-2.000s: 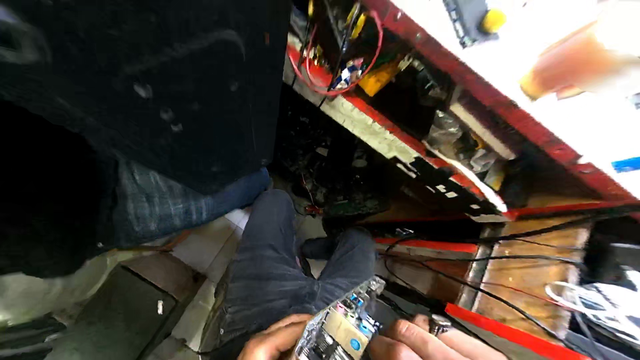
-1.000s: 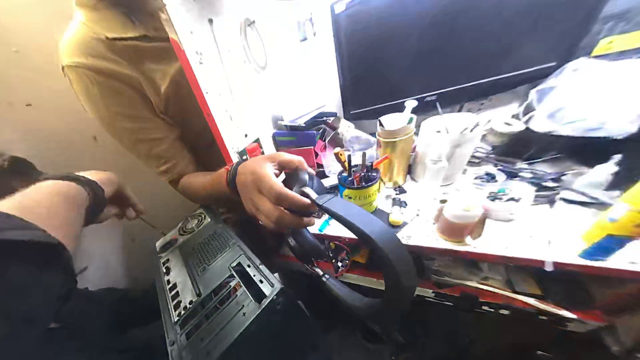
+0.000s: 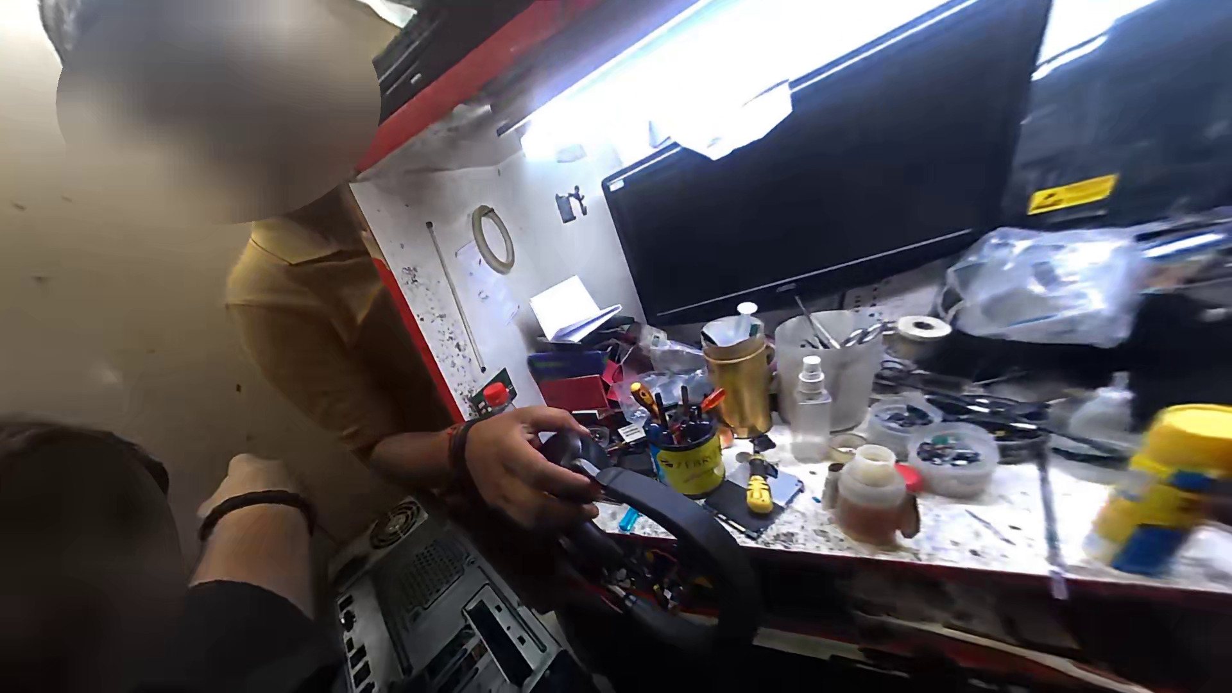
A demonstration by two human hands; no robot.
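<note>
Neither my left hand nor my right hand is in view. A person in a yellow shirt holds black over-ear headphones (image 3: pixel 703 539) by one ear cup, in front of the workbench. Below that person's hand stands a grey metal computer case (image 3: pixel 433 577), tilted in view, with its fan grille and slots showing. Another person's wrist with a dark band (image 3: pixel 255 510) and a black sleeve is at the left, close to the case; what that hand touches cannot be made out. A yellow-handled screwdriver (image 3: pixel 759 491) lies on a dark flat device on the bench.
On the white workbench (image 3: pixel 962 544) stand a yellow tool cup (image 3: pixel 693 464), a golden container (image 3: pixel 739 385), a liquid-filled jar (image 3: pixel 869 500), tubs of small parts (image 3: pixel 953 457) and a yellow-blue bottle (image 3: pixel 1160 491). Behind them is a black monitor (image 3: pixel 818 173). A wall is at left.
The view has swung up from my lap to the bench. My hands, on a circuit board two seconds ago, are out of view. The headphones remain in the other person's hand since one second ago.
</note>
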